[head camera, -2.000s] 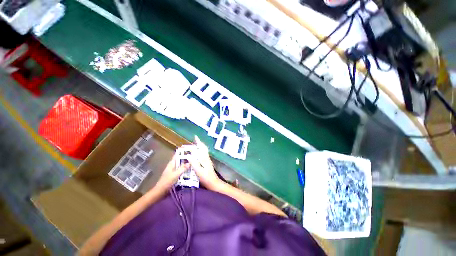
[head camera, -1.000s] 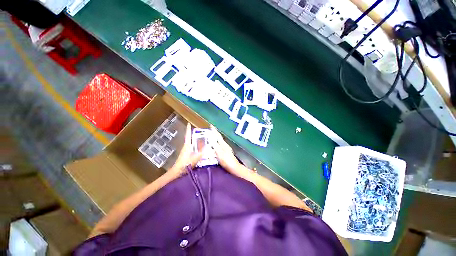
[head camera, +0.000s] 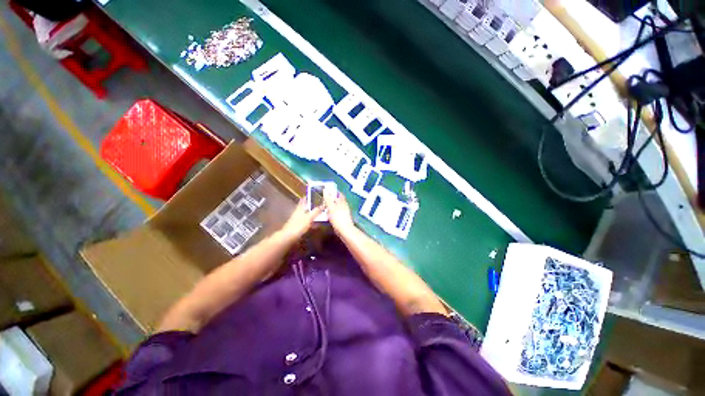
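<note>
A white plastic housing (head camera: 316, 195) with a dark window is held between both hands, just off the bench's near edge. My left hand (head camera: 301, 219) grips its left side and my right hand (head camera: 338, 212) its right side. The fingers are small and overexposed, so details of the grip are hidden. Loose white housings (head camera: 305, 100) lie in a heap on the green bench (head camera: 456, 255) beyond the hands. A pile of coppery and silvery contacts (head camera: 230, 45) lies farther up the bench. Packed housings (head camera: 233, 213) lie in rows inside the open carton (head camera: 174, 220).
A white foam bin (head camera: 505, 329) with a blue-silver tangle of parts (head camera: 562, 317) stands at the bench's right end, beside a blue marker (head camera: 493, 280). Red stools (head camera: 147, 147) stand at left. Black cables (head camera: 634, 97) hang at upper right, above the far ledge's white housings (head camera: 479, 23).
The hands and the held housing have moved forward, away from my torso, toward the bench edge. The view has also shifted, moving the bench and carton in the picture.
</note>
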